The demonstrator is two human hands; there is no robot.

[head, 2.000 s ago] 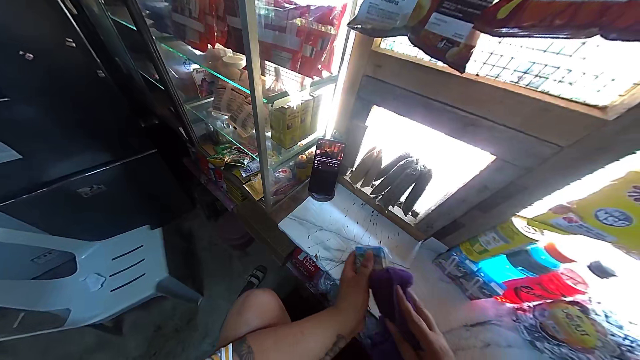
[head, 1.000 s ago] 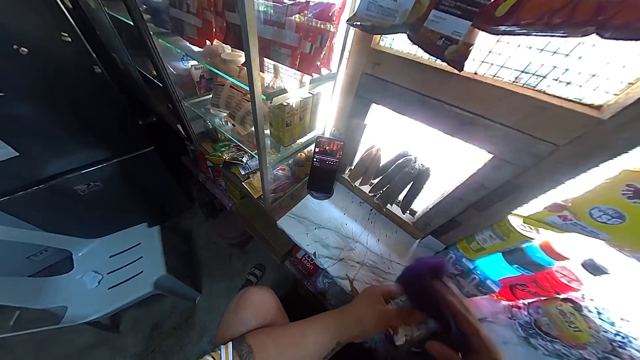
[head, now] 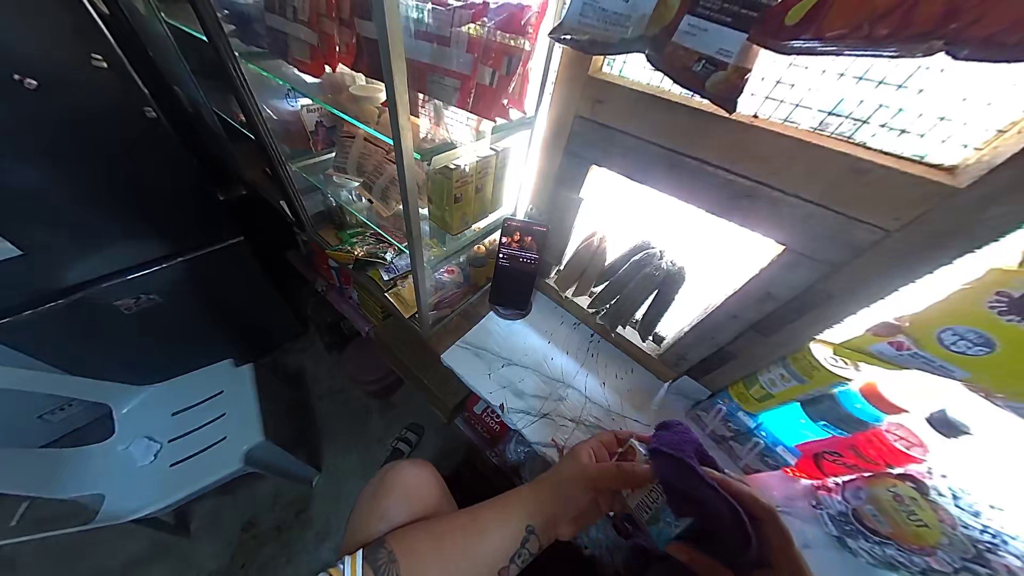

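My left hand (head: 596,480) grips a small printed packet (head: 646,500) between thumb and fingers, above the near edge of the marble-patterned counter (head: 528,364). Against the packet's right side lies a purple cloth (head: 696,488), which my right hand (head: 764,520) holds from the right; part of that hand is hidden by the cloth and cut off by the view's lower edge. A smartphone (head: 518,268) with a lit screen stands upright on a round base at the counter's far left corner.
Clear jars with blue and red lids (head: 864,450) stand at the right, beside a yellow pack (head: 788,380). A glass display cabinet (head: 408,184) holds boxes and packets. Snack bags (head: 704,40) hang overhead. A plastic chair (head: 192,424) is at the left.
The purple cloth, upright between my hands two seconds ago, swung right and blurred, then came back against the packet. The phone has not moved.
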